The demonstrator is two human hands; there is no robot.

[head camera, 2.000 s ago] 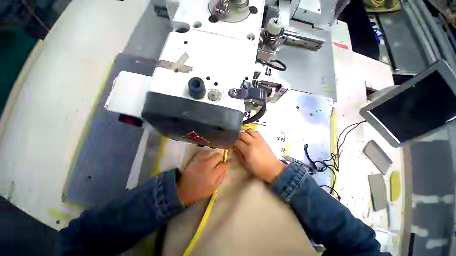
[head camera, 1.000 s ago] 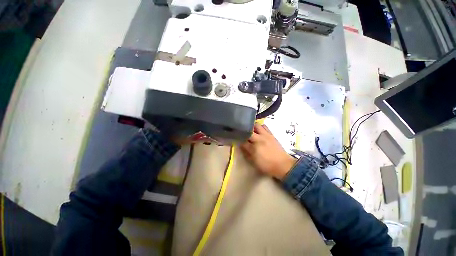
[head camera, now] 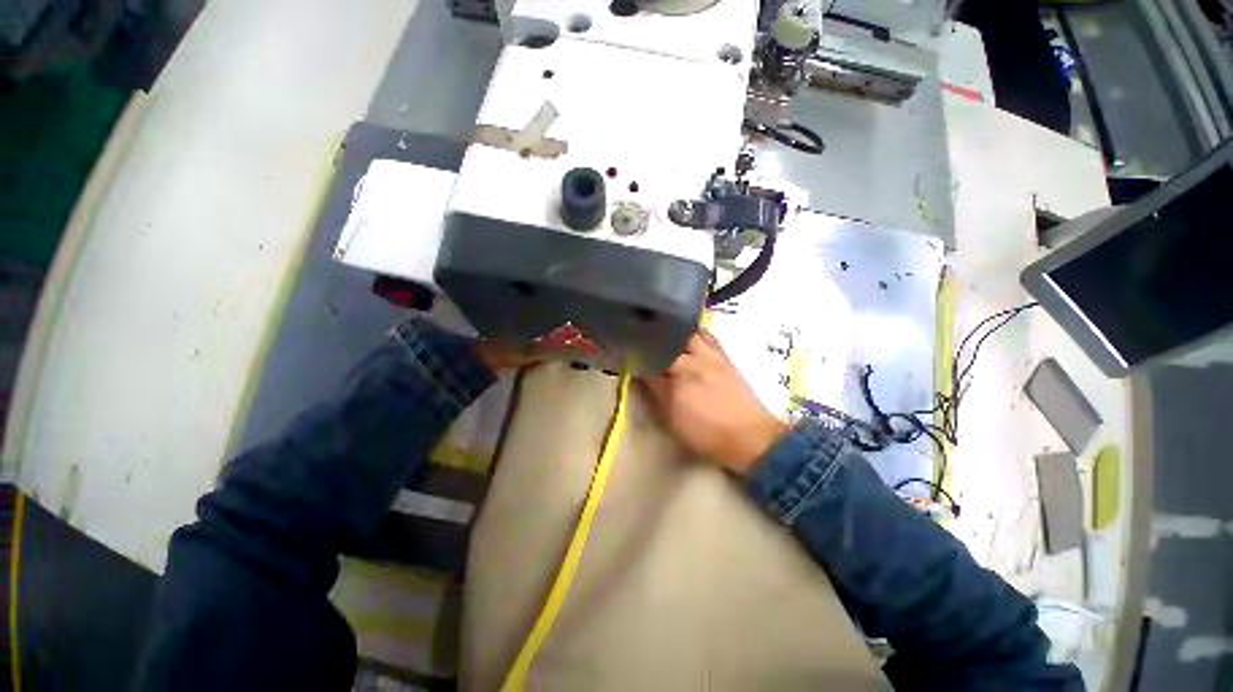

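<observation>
The beige workpiece (head camera: 649, 568) lies below the sewing machine head (head camera: 575, 284), its far end hidden under the dark front cover. A narrow yellow tape (head camera: 584, 527) runs lengthwise down it. My right hand (head camera: 714, 406) lies on the cloth at the right of the cover, with its fingertips partly hidden by the head; its grip cannot be made out. My left hand (head camera: 503, 354) is almost wholly hidden behind the cover's left side; only a bit near the cuff shows. The needle area is hidden.
A shiny bed plate (head camera: 865, 304) lies right of the head, with black cords (head camera: 886, 430) and a thin metal tool (head camera: 818, 410). A control screen (head camera: 1149, 277) stands at the right, above grey blocks (head camera: 1061, 500) and a yellow piece (head camera: 1106, 487). A red switch (head camera: 402, 292) is at the left.
My left hand has moved from the tape on the cloth to behind the left of the head. My right hand stays at the cover's right. The view has shifted slightly.
</observation>
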